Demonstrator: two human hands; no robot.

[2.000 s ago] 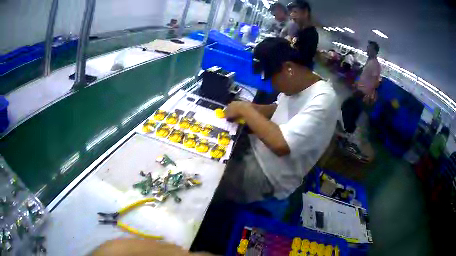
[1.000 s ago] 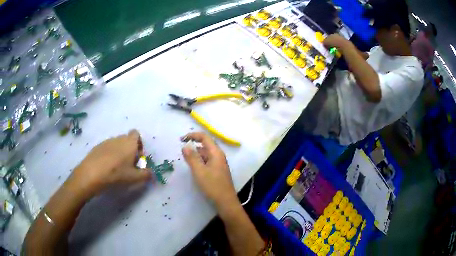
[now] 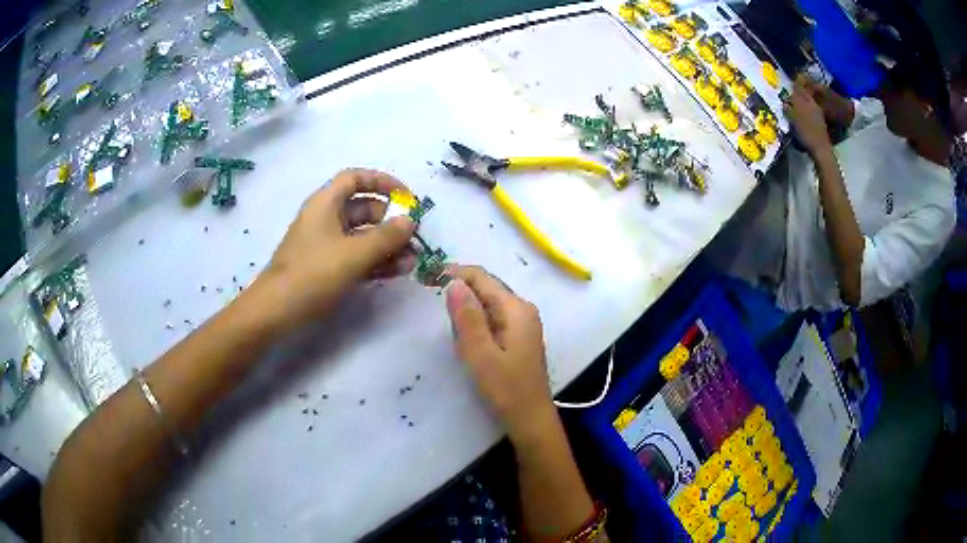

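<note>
My left hand holds a green circuit board assembly above the white bench, with a yellow-taped silver block on it at the fingertips. My right hand is at the board's lower end, thumb and forefinger together; a white cable hangs over the near edge beside it. What the right fingertips grip is mostly hidden. Diagonal cutters with yellow handles lie spread behind the hands. A pile of green boards lies right of the cutters.
Clear plastic packing with boards is at the left. A single board lies beside it. Dark specks dot the white bench. Yellow parts stand in rows at the back right. A blue bin and a seated person are at the right.
My left hand has lifted the board off the bench, further right. My right hand has come up to the board's lower end. The view has shifted, showing more of the plastic packing.
</note>
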